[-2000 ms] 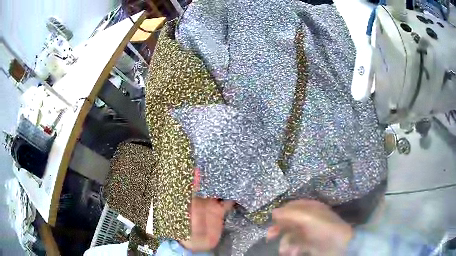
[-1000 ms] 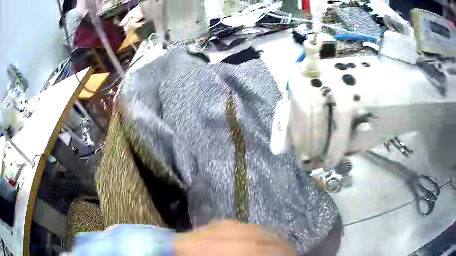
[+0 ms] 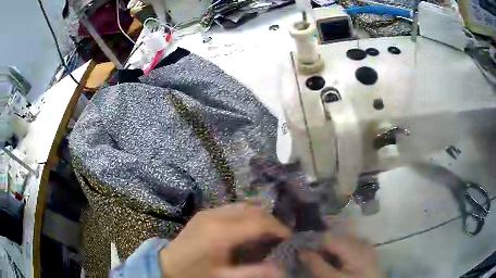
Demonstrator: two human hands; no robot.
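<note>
The grey printed fabric [image 3: 147,130] lies bunched on the table left of the sewing machine head [image 3: 348,125]. A narrow brown-gold strip [image 3: 204,133] runs down it, and brown-gold fabric [image 3: 125,233] hangs at its near left. My left hand [image 3: 223,239] is closed on a dark and grey part of the cloth at the bottom middle. My right hand [image 3: 342,252] is blurred and pinches the same dark cloth [image 3: 299,206] just right of it, in front of the machine head. The needle area is hidden.
Scissors [image 3: 474,209] lie on the white table at the right. A spool stand [image 3: 305,46] is on the machine top. Fabric scraps [image 3: 234,13] and a white and red item [image 3: 155,51] lie at the back. Another table's edge [image 3: 51,157] runs along the left.
The view has shifted toward the machine. The cloth's near part has been gathered up, and both hands now hold dark cloth by the machine head. My right hand has come back into view.
</note>
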